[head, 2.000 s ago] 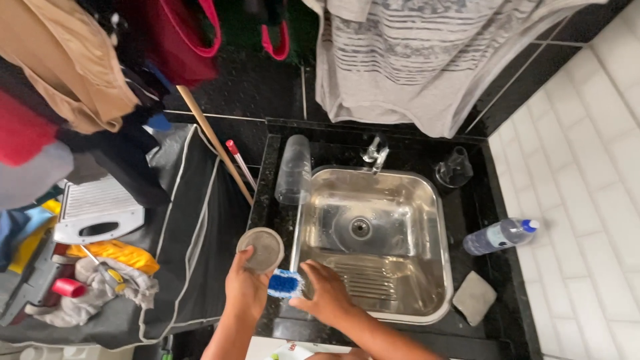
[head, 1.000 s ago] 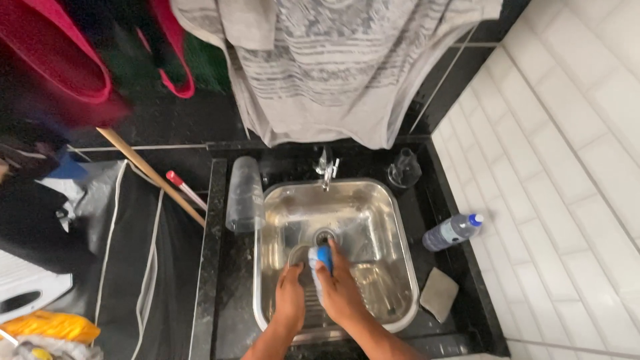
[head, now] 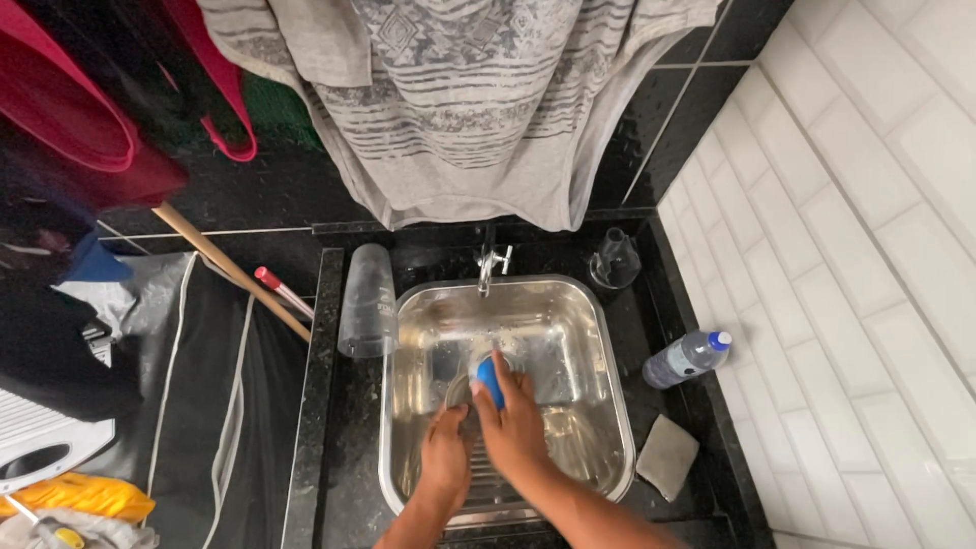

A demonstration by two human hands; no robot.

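Observation:
Over the stainless steel sink (head: pixel 610 381), my left hand (head: pixel 447 450) grips a round, greyish dish or lid (head: pixel 459 390) by its near edge. My right hand (head: pixel 512 419) holds a blue brush (head: pixel 489 381) against or just beside the dish; the fingers hide much of both, and its bristles cannot be made out. Beyond the hands, a chrome faucet (head: pixel 486 274) stands at the sink's back edge. Whether water runs from it cannot be told.
Left of the sink lies a clear plastic cup (head: pixel 367 305). At right are a broken-looking glass vessel (head: pixel 614 259), a plastic bottle with a blue cap (head: pixel 686 358) and a grey sponge or block (head: pixel 668 457). A patterned shirt (head: pixel 473 114) hangs above; a wooden pole (head: pixel 229 267) leans at left.
Both hands have moved from beside the sink's left edge to over its basin, with the round dish and the blue brush. The view has shifted to the right.

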